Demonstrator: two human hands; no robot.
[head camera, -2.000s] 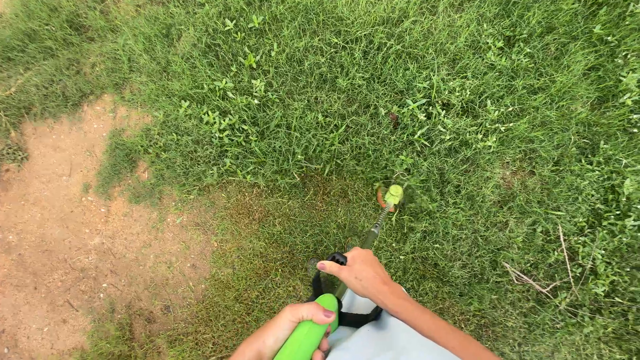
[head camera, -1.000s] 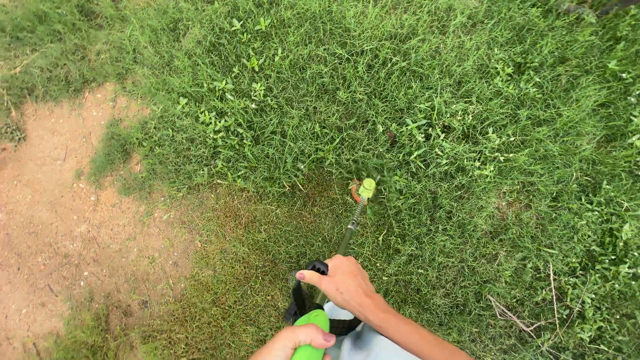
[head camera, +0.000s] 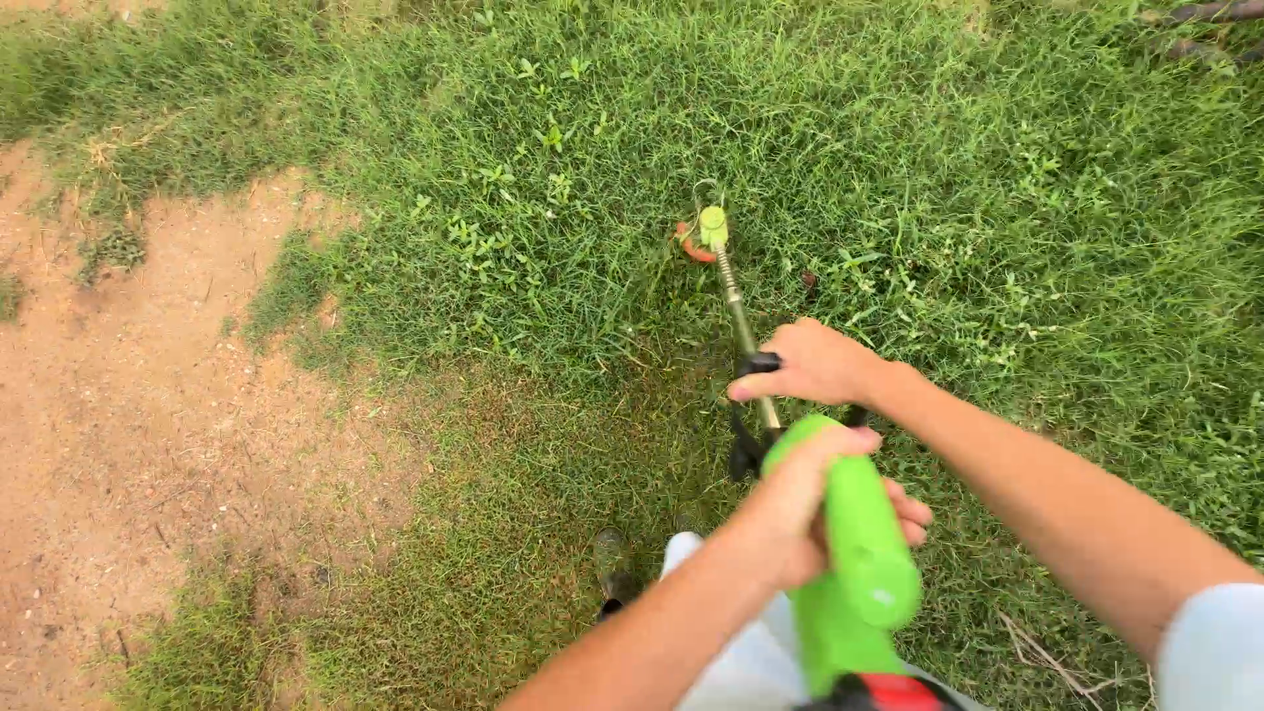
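My left hand (head camera: 805, 494) is wrapped around the green rear handle of a string trimmer (head camera: 869, 553), low and right of the middle. Farther up the shaft, my right hand (head camera: 815, 365) grips by a black fitting, probably the front handle, partly hidden under the fingers. The metal shaft runs up to a yellow-green trimmer head (head camera: 713, 227) with an orange guard (head camera: 694, 243) on its left side and a thin wire loop in front. The head is over green grass. A red and black part shows at the tool's bottom end.
Thick grass (head camera: 987, 197) spreads across the top and right. Bare sandy soil (head camera: 148, 395) lies at the left, and shorter grass (head camera: 494, 494) below the head. My shoe (head camera: 612, 563) is near the bottom middle. Dry twigs (head camera: 1052, 657) lie at lower right, and dark branches (head camera: 1210, 12) at the top right corner.
The trimmer's shaft has swung, so its head now points up and slightly left instead of up and right. More of the green handle and both forearms shows. Both hands keep their hold.
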